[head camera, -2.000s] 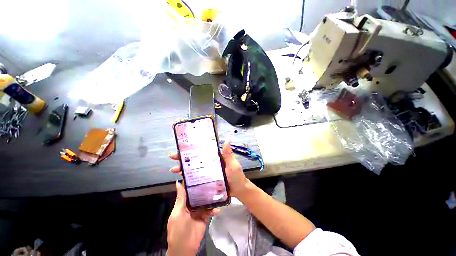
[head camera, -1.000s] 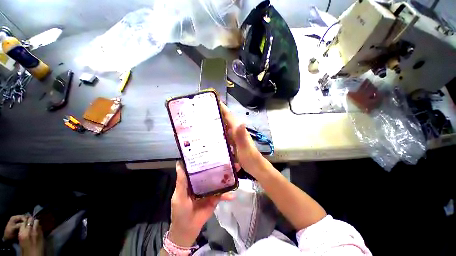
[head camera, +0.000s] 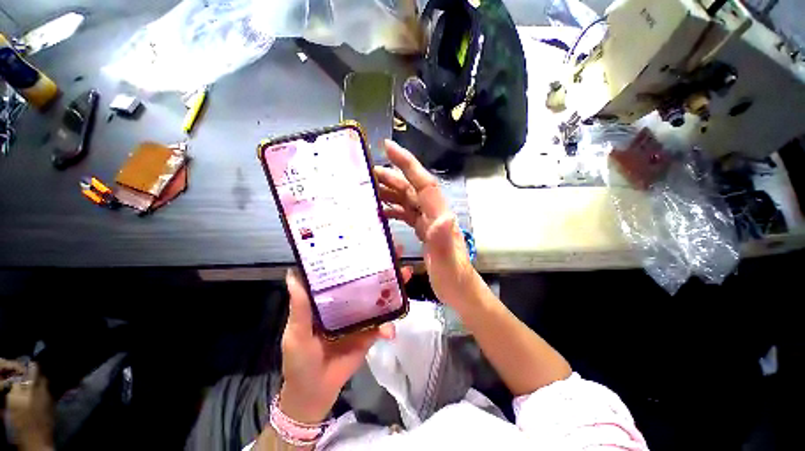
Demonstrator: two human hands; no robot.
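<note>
A large smartphone [head camera: 335, 231] with a lit pinkish-white screen and a gold-edged case is held upright over the table edge. My left hand [head camera: 325, 365] holds its lower end from beneath, thumb at the left edge and fingertips showing at the lower right. My right hand [head camera: 432, 220] is beside the phone's right edge, fingers apart and away from the screen, with nothing seen in it. A second phone [head camera: 368, 99] lies flat on the table behind. White and grey cloth [head camera: 408, 361] lies on the lap.
Dark pouch [head camera: 485, 84] stands behind my right hand. The sewing machine [head camera: 653, 62] and crinkled plastic bag [head camera: 675, 216] are at right. Leather scraps [head camera: 150, 176], orange clips [head camera: 97, 191], a yellow stick [head camera: 195, 111] and a bottle [head camera: 26, 77] are at left. Another person's hands [head camera: 26, 401] show lower left.
The right hand has come away from the phone's edge and its fingers have spread. The left hand still holds the phone, which has moved left and up in view. The camera view has shifted.
</note>
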